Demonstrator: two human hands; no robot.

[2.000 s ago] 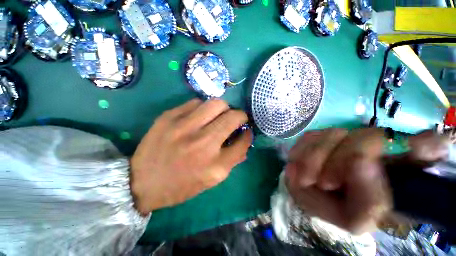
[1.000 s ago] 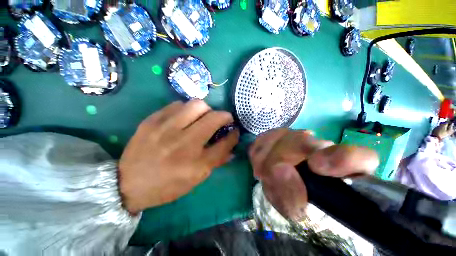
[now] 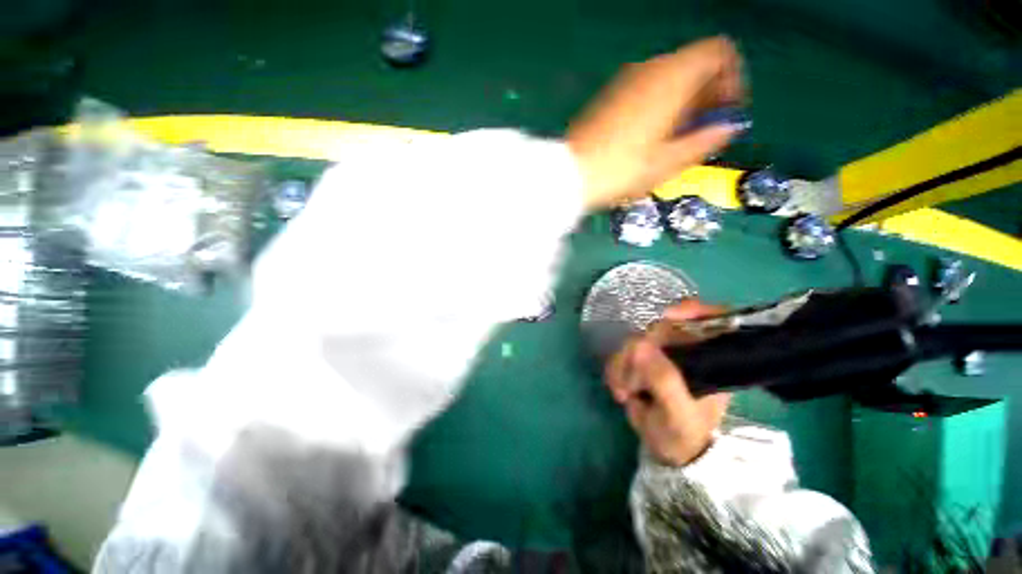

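My left hand (image 3: 653,118) is stretched far forward over the yellow strip, blurred, with its fingers around a small round electronic unit (image 3: 719,121). My right hand (image 3: 663,398) grips the black electric screwdriver (image 3: 784,348), which lies level and points left. The round perforated screw plate (image 3: 634,298) is on the green surface just beyond my right hand, its lower part partly shaded. The screwdriver's tip cannot be made out.
Several round units (image 3: 693,218) stand near the yellow strip (image 3: 291,137); one more unit (image 3: 403,45) is beyond it. Clear plastic bags (image 3: 146,219) lie at left by a grey gridded tray (image 3: 39,336). A green power supply box (image 3: 930,471) is at lower right, with black cord above.
The view has shifted and takes in more of the bench. My left hand has moved from beside the screw plate to far forward with a unit. My right hand still holds the screwdriver.
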